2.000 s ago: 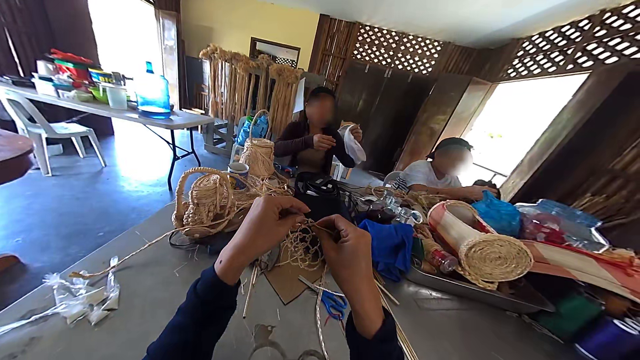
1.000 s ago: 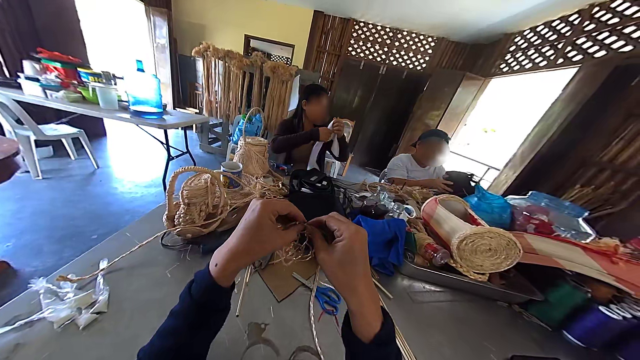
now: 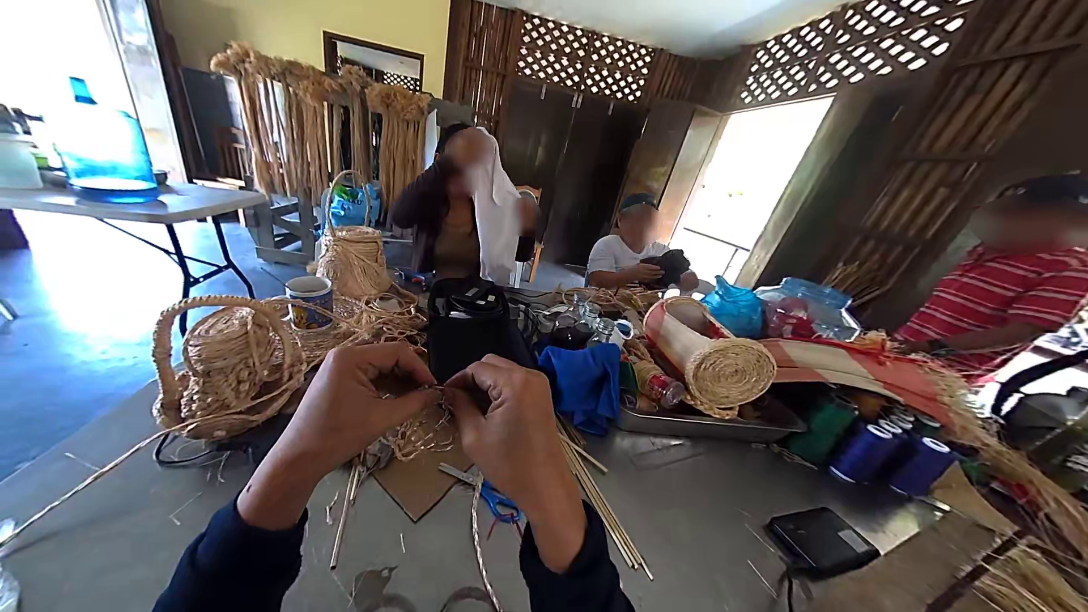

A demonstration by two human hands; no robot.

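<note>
My left hand (image 3: 361,408) and my right hand (image 3: 501,416) meet over the metal-topped table (image 3: 680,501), fingertips pinching a thin fiber strand between them. Tangled natural fiber cord (image 3: 422,432) hangs just beneath the fingers. Under it lies a piece of brown cardboard (image 3: 416,484). Blue-handled scissors (image 3: 497,501) rest beside my right hand, partly hidden by it. A braided cord (image 3: 479,544) runs down toward the table's near edge. Thin sticks lie on both sides of my hands. To the left sits a woven fiber basket (image 3: 229,357) with a looped handle.
Behind my hands stand a black bag (image 3: 472,327), a mug (image 3: 309,302) and small glass bottles. At right are a blue cloth (image 3: 586,382), a metal tray (image 3: 714,425) with a coiled woven roll (image 3: 729,374), thread spools (image 3: 867,450) and a black device (image 3: 821,542). Several people sit around.
The view has swung right, bringing a person in a striped red shirt into sight. The person opposite has raised a white cloth. My hands still meet at the strand.
</note>
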